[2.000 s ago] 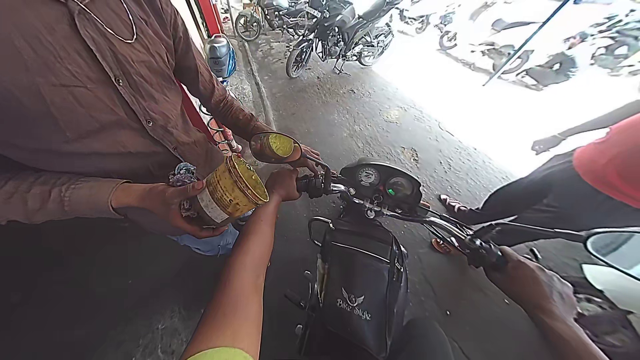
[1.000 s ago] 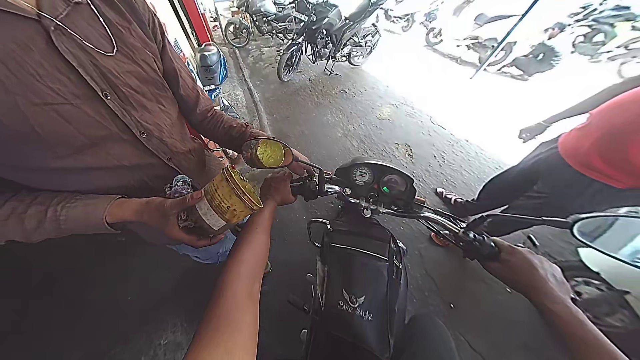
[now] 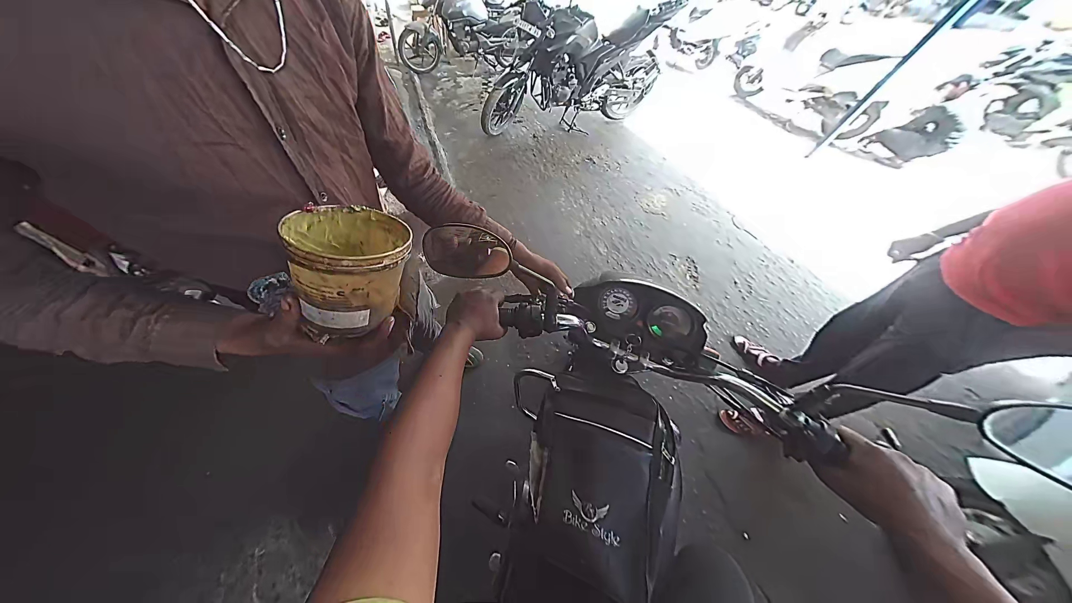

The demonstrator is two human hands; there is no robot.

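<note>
I straddle a motorcycle with a black tank cover (image 3: pixel 603 469). My left hand (image 3: pixel 477 315) is closed around the left handlebar grip (image 3: pixel 523 318), just below the round left mirror (image 3: pixel 466 250). On the far right my right hand (image 3: pixel 892 481) wraps the right handlebar grip (image 3: pixel 825 444). Between them sits the instrument cluster (image 3: pixel 645 314) with a small green light. To my left a person in a brown shirt holds a yellow plastic tub (image 3: pixel 345 268) upright in one hand; the person's other hand (image 3: pixel 540 270) is by the left end of the handlebar, behind the mirror.
A person in a red top (image 3: pixel 1013 260) stands close on the right, feet near the front of the motorcycle. Parked motorcycles (image 3: pixel 569 63) stand ahead on the wet-looking floor. The right mirror (image 3: pixel 1034 440) juts out at the right edge beside a pale vehicle (image 3: pixel 1026 502).
The yellow tub, tilted toward the handlebar before, is now upright in the other person's hand. Both my hands have stayed on the handlebar grips.
</note>
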